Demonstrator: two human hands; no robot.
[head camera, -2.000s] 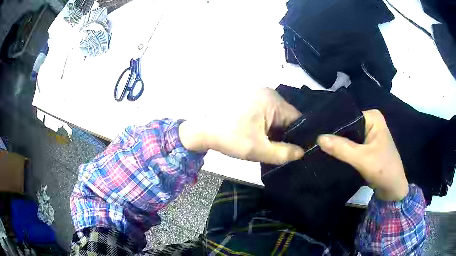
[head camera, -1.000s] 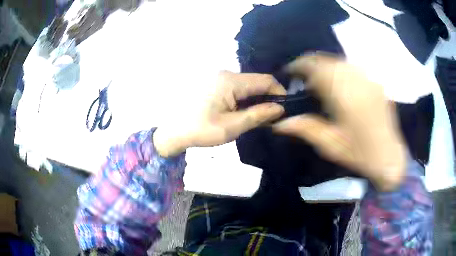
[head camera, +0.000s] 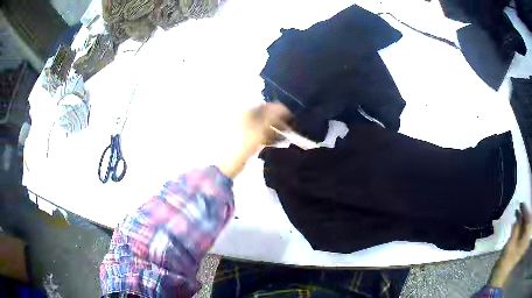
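Observation:
A black garment piece (head camera: 373, 186) lies flat on the white table near its front edge, its hemmed end with pale lines at the right. A stack of black cut pieces (head camera: 332, 64) lies behind it. My left hand (head camera: 269, 123) is blurred at the stack's left front edge; whether it grips the cloth cannot be told. My right hand (head camera: 518, 240) is at the far right table edge, beyond the hem, partly blurred and apart from the cloth, with no thing seen in it.
Fabric shears (head camera: 112, 160) lie on the white table (head camera: 175, 110) at left. Brown bundles (head camera: 140, 17) and a grey-white bundle (head camera: 73, 110) are at top left. A thin cord (head camera: 423, 32) and dark cloth (head camera: 485, 49) are at top right.
The black piece held between both hands now lies spread flat on the table. My left hand has moved to the stack. My right hand has let go and moved far right.

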